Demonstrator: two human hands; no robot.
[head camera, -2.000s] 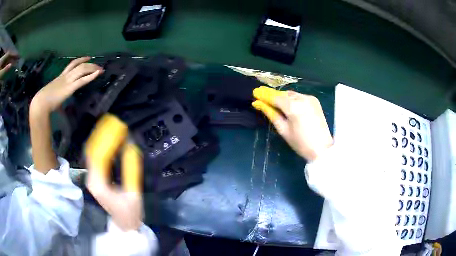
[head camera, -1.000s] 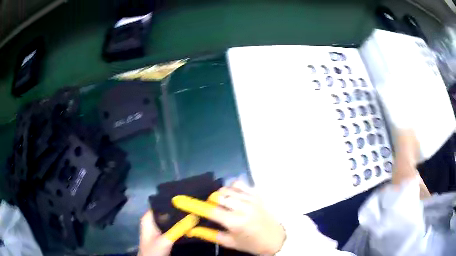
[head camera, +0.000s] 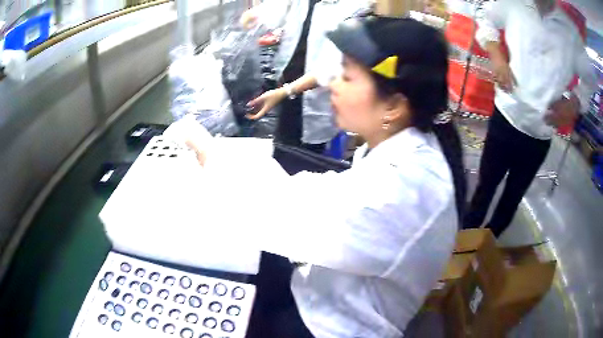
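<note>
Neither of my hands is in the picture. Nearest in front of me, at the bottom left, lies the white ring tray with rows of small black rings; the lower picture edge cuts it off. Beyond it is a second, thicker white block with a few small dark parts near its far left corner. A co-worker's arm and hand reach over this block. No flat black covers show here.
A co-worker in a white smock and dark cap sits close at centre. Black boxy units lie on the green surface at left. Other people stand behind. Cardboard boxes are on the floor at right.
The view has swung far to the right and up. My hands, the black cover between them and the cover piles have left the picture; the co-worker has come into view.
</note>
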